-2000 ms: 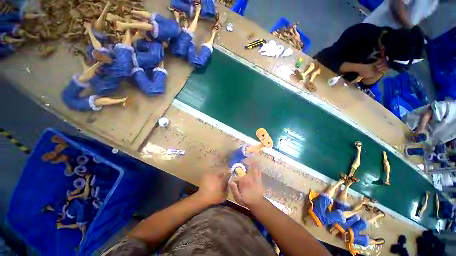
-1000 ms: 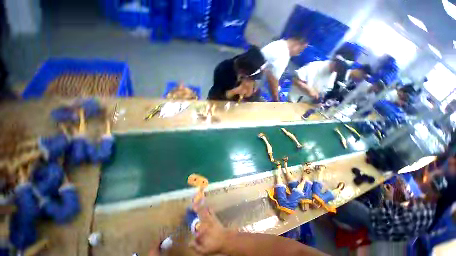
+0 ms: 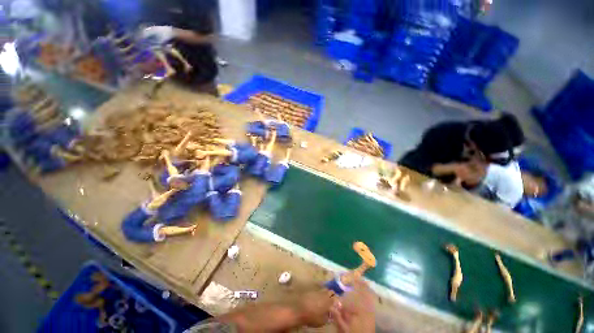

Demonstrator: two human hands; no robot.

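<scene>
A tan lower leg with a flat tan-orange sole (image 3: 365, 254) rises from a short blue shorts tube (image 3: 339, 284) at the lower middle, over the near ledge beside the belt. My left hand (image 3: 316, 307) comes in from the lower left, with its fingers closed at the tube's near left side. My right hand (image 3: 355, 311) is closed around the tube's lower end. Both hands are blurred and overlap there, so the tube's near end and the exact finger grip are hidden. A small white round item (image 3: 284, 278) lies left of the hands.
Blue shorts-leg parts (image 3: 225, 179) and a tan-brown heap (image 3: 156, 130) lie on the cardboard (image 3: 91, 188) at left. Loose legs (image 3: 456, 273) lie on the green belt (image 3: 312, 195). Another white item (image 3: 233, 251) sits near the cardboard edge. A person (image 3: 456, 153) bends beyond the far ledge.
The view has swung left again, showing more of the heap and cardboard. My left hand, low by a white item a second ago, has come to the leg piece. My right hand still holds it.
</scene>
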